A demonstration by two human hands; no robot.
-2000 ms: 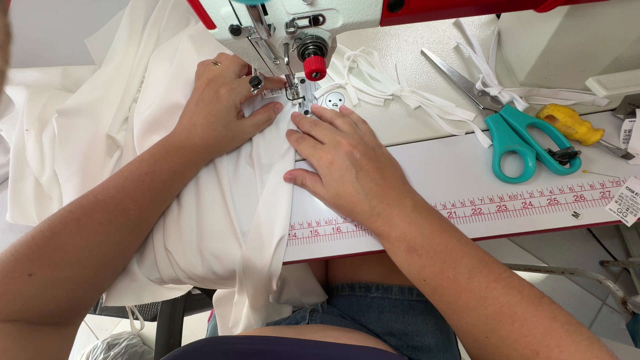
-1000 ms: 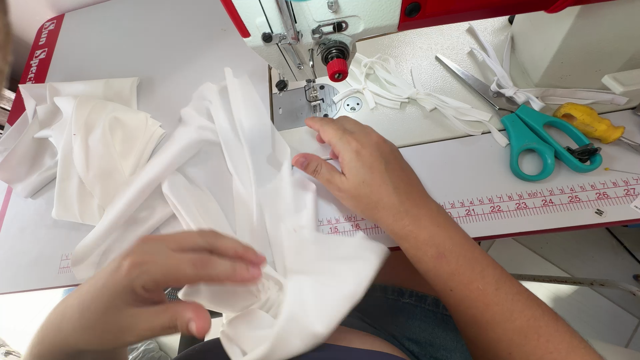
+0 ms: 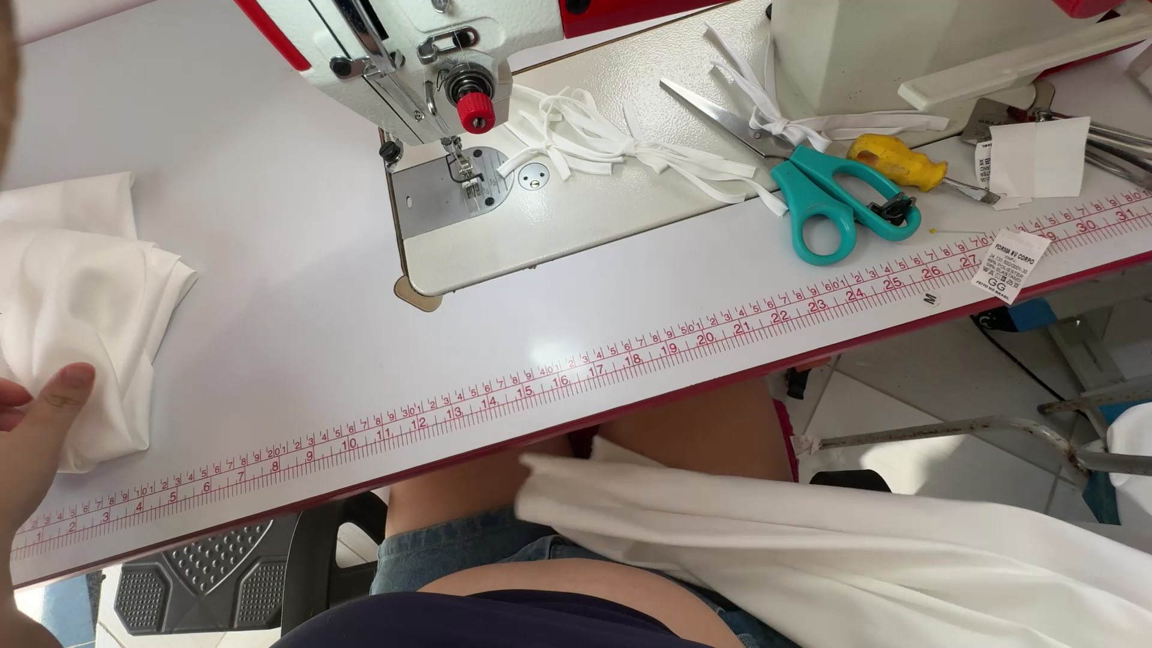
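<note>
My left hand [image 3: 40,432] is at the left edge, thumb resting on a folded pile of white fabric [image 3: 85,333]; whether its fingers grip the fabric is hidden. Another long piece of white fabric [image 3: 810,531] stretches over my lap to the lower right edge of the view. My right hand is out of view. The sewing machine's presser foot [image 3: 470,184] stands over the metal needle plate [image 3: 441,193] with no fabric under it. Bundles of thin white fabric strips [image 3: 621,144] lie on the machine bed.
Teal-handled scissors [image 3: 823,202], a yellow-handled screwdriver [image 3: 900,164] and a printed fabric label [image 3: 1011,264] lie at the right. A red ruler scale [image 3: 558,382] runs along the table's front edge. A black pedal [image 3: 193,567] shows below the table.
The white fabric near the machine has come off the table and now trails across my lap to the right. My left hand has moved onto the folded pile; my right hand has left the view.
</note>
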